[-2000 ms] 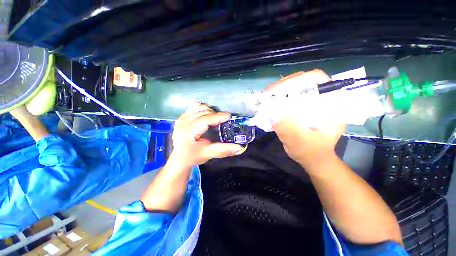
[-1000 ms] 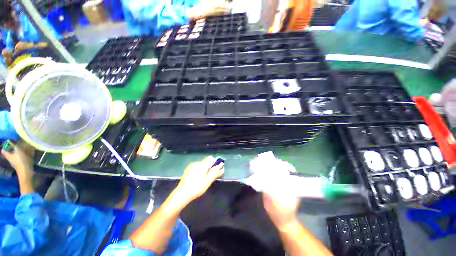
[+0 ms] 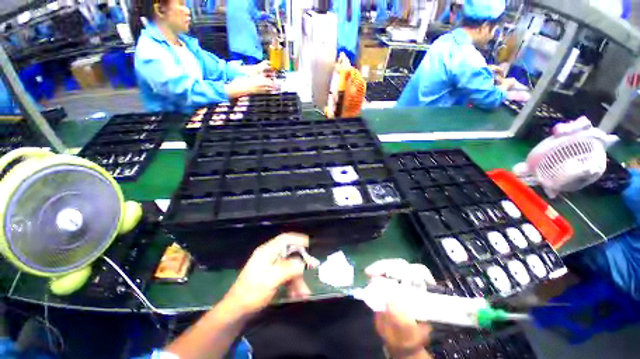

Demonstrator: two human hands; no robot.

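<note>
My left hand [image 3: 270, 270] is low in the centre, its fingers closed on a small dark device housing [image 3: 295, 250] seen edge-on and mostly hidden by the fingers. My right hand [image 3: 401, 308] is to its right and holds the glue dispensing syringe [image 3: 449, 308]. The syringe lies nearly level, its tip pointing left towards the housing but apart from it. Its green air adapter [image 3: 486, 317] is at the right end. A white crumpled wipe [image 3: 337, 269] lies on the bench between the hands.
Stacked black trays [image 3: 281, 168] stand in front, with white parts in a few pockets. Another tray [image 3: 484, 224] with white parts is at right, beside a red tray [image 3: 533, 210]. A green fan [image 3: 67, 217] is left, a pink fan [image 3: 570, 160] right. People in blue smocks work across the bench.
The view has tilted up from the close work to the trays and line. The syringe tip, at the housing two seconds ago, is now apart from it. The left hand has turned the housing edge-on.
</note>
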